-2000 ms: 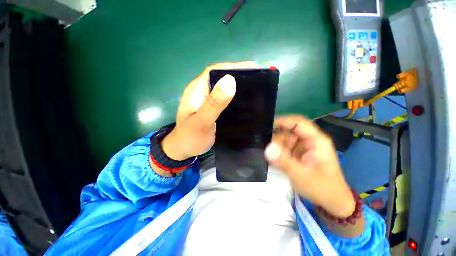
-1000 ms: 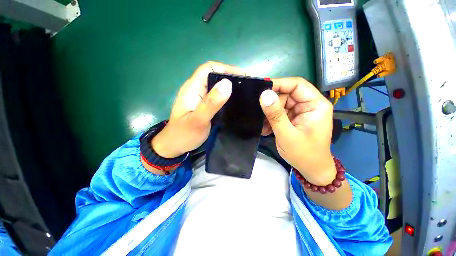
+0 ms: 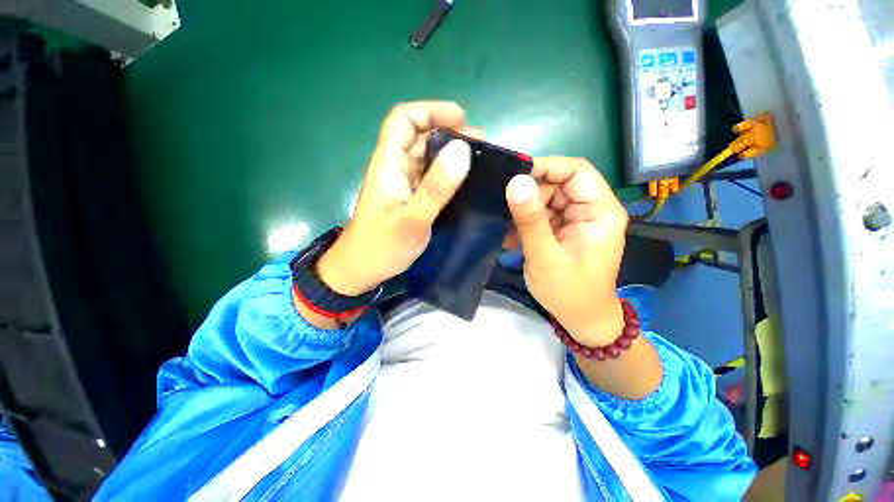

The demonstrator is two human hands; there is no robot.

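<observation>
The joined screen and frame (image 3: 472, 235) is a glossy black phone-shaped slab with a small red tab at its top right corner. It is held over my lap near the mat's front edge, top end away from me and tilted. My left hand (image 3: 400, 211) grips its upper left side, thumb on the glass and fingers behind. My right hand (image 3: 573, 235) grips the upper right corner, thumb on the front by the red tab. The fingers behind the slab are partly hidden.
A green bench mat (image 3: 294, 118) lies beyond my hands, with a slim black-gripped tool (image 3: 429, 26) at the top. A grey handheld tester (image 3: 667, 108) with an orange connector (image 3: 753, 137) is at right, beside the grey-white machine (image 3: 814, 245). Black trays (image 3: 59, 275) stand left.
My right hand has come up from the slab's lower right side to its top right corner. The slab has turned, its lower end swinging left and tipping; my left hand keeps its hold.
</observation>
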